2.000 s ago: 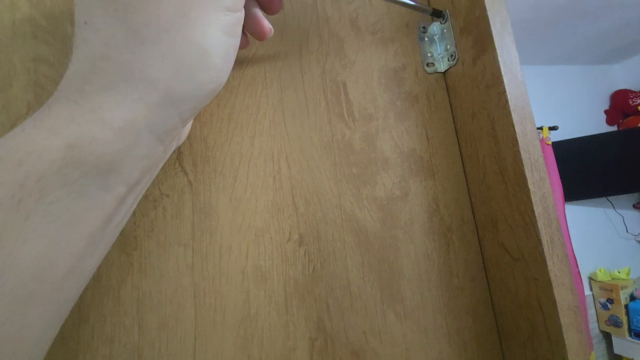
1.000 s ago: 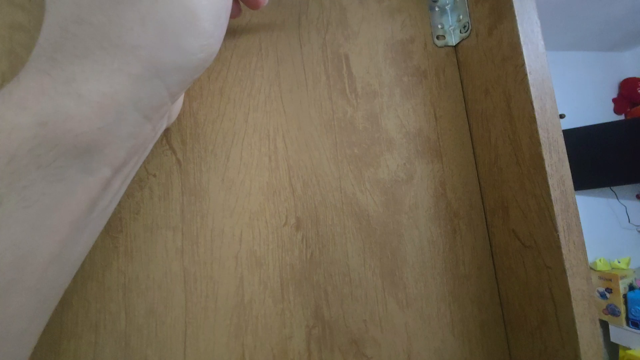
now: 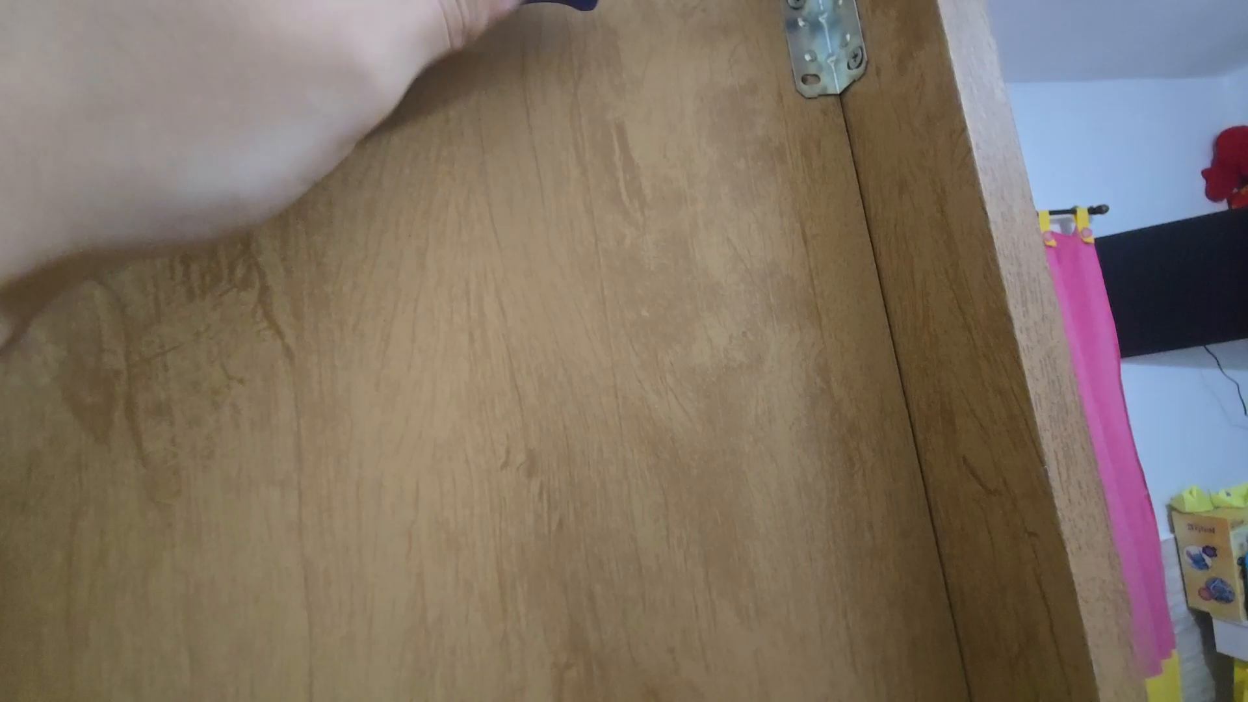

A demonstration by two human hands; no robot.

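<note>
My left hand point(image 3: 292, 88) reaches in from the left edge to the top of the view, its wrist and heel large and close. Its fingertips are cut off by the top edge. Beside them shows a bit of the dark blue handle of a screwdriver point(image 3: 564, 3), gripped by this hand; its shaft is out of view. To the right, a metal corner bracket point(image 3: 827, 49) with screws and slotted holes sits over the seam between a wood-grain panel point(image 3: 585, 390) and a narrower wood-grain side board point(image 3: 955, 292). My right hand is not in view.
Beyond the board's edge, at the right, are a pink curtain point(image 3: 1102, 390) on a rod with yellow loops, a black panel point(image 3: 1180, 283) against a pale wall, a red plush-like thing point(image 3: 1227, 166) and a yellow printed box point(image 3: 1207, 556).
Two seconds ago the screwdriver's shaft reached the bracket's upper part; it has gone out of view. My left forearm has swung up from the lower left. The view has shifted somewhat.
</note>
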